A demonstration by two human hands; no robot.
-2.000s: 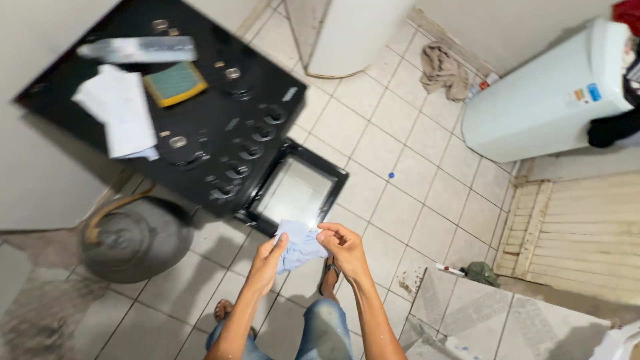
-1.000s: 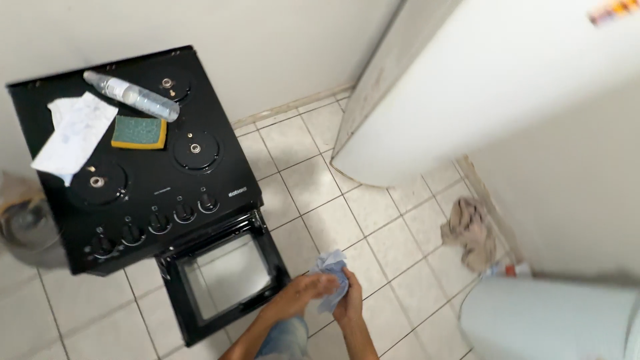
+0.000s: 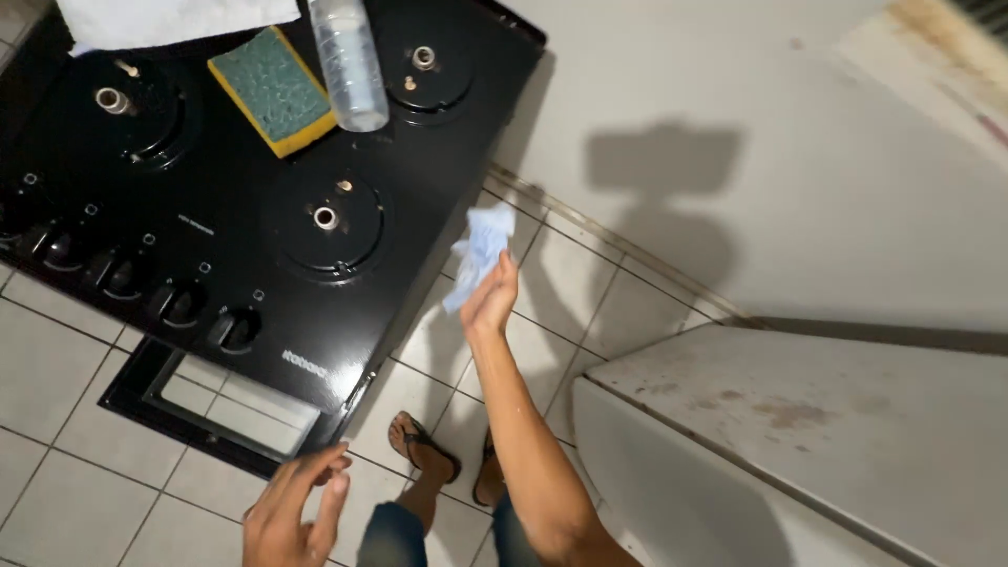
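Observation:
My right hand (image 3: 490,298) grips a crumpled light-blue cloth (image 3: 484,248) beside the right side of a black gas stove (image 3: 236,197). Near the front corner of the stove, by its lowered oven door (image 3: 193,437), my left hand (image 3: 298,508) is empty with its fingers apart. On the cooktop lie a green and yellow scrubbing sponge (image 3: 272,90), a clear plastic bottle (image 3: 351,71) touching it, and a white cloth (image 3: 173,17) cut off by the top edge of the view. The burners show bare, without caps or grates.
A white appliance with rust-like stains (image 3: 787,402) stands at the lower right. A pale wall (image 3: 787,197) runs behind, bearing a shadow. Tiled floor (image 3: 551,315) lies between stove and appliance. My feet in flip-flops (image 3: 421,445) are beside the oven door.
My hands have parted; both were at the blue cloth before, and now only my right hand holds it, beside the stove. The view has turned and come closer to the cooktop.

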